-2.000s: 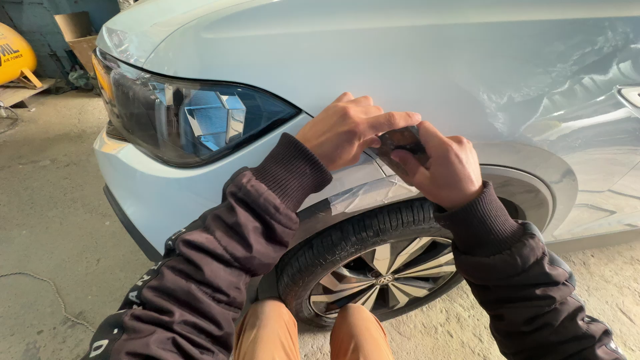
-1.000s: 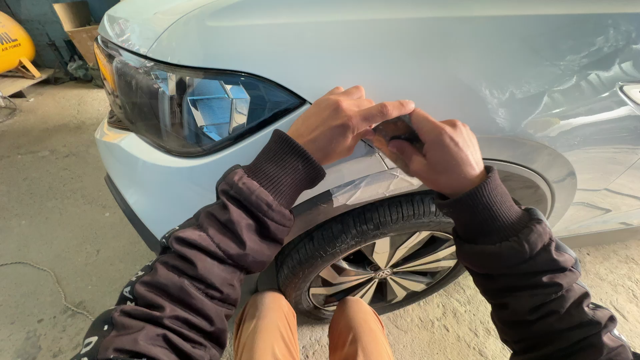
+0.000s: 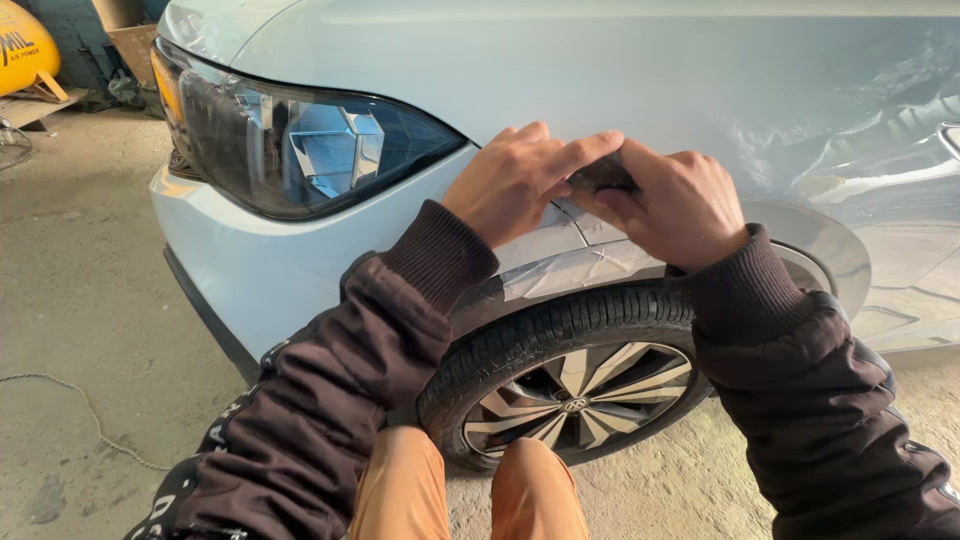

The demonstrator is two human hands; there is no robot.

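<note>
My right hand grips a small dark block between thumb and fingers, against the light-blue car fender. The block's underside is hidden. My left hand lies beside it on the fender, its index finger stretched to the block's upper edge and the right fingertips. Whether the left hand bears on the block or only touches it, I cannot tell. Below my hands, masking tape covers the wheel arch trim above the tire. The headlight is to the left of my hands.
An alloy wheel sits just beyond my knees. A rope or cord lies on the concrete floor at left. A yellow air compressor tank stands at the back left. Clear film or reflections show on the panel at right.
</note>
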